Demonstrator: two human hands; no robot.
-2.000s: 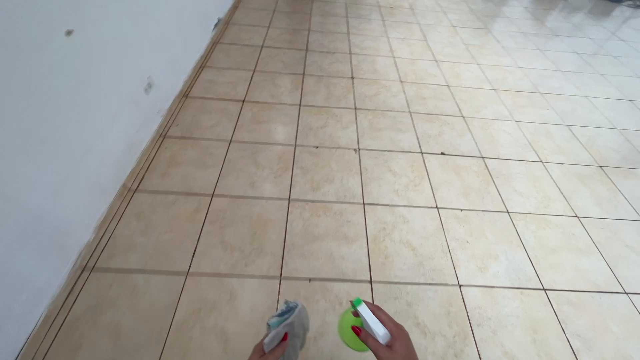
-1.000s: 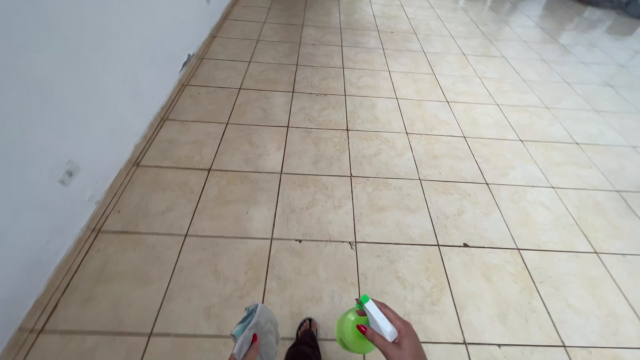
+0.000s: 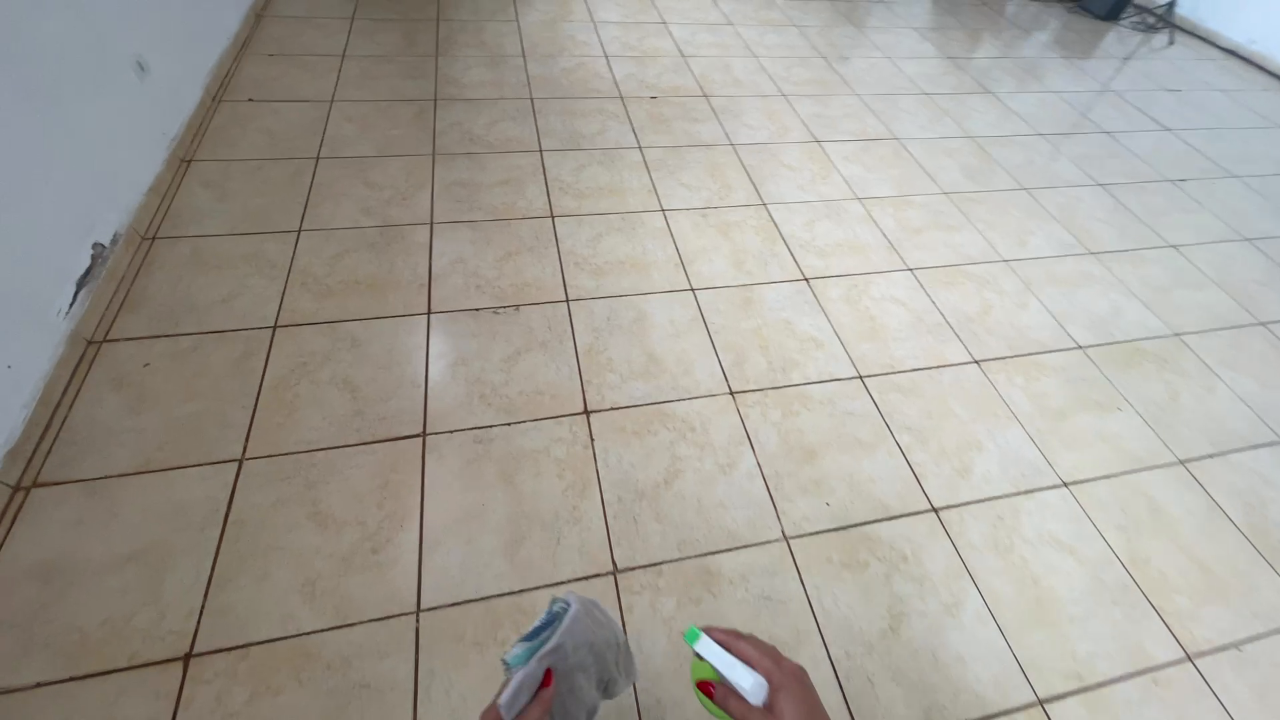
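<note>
At the bottom centre, my left hand (image 3: 528,700) is closed on a bunched grey cloth (image 3: 592,655) with a blue-green patterned part on its left side. To the right, my right hand (image 3: 775,680) grips a spray bottle (image 3: 733,670) with a white trigger head, a bright green nozzle tip and a green body. The nozzle points up and to the left. My fingers and the lower frame edge hide most of the bottle's body. Both hands are held above the tiled floor, apart from each other.
Beige floor tiles (image 3: 510,510) with dark grout lines spread ahead. A white wall (image 3: 90,120) with a tile skirting runs along the left, its paint chipped at one spot (image 3: 92,275). A dark object (image 3: 1103,8) and cables (image 3: 1150,18) lie at the far right corner.
The view has moved along the floor, and the dark object with cables shows more fully. My foot, seen one second ago, is out of view. Both hands still hold the cloth and bottle.
</note>
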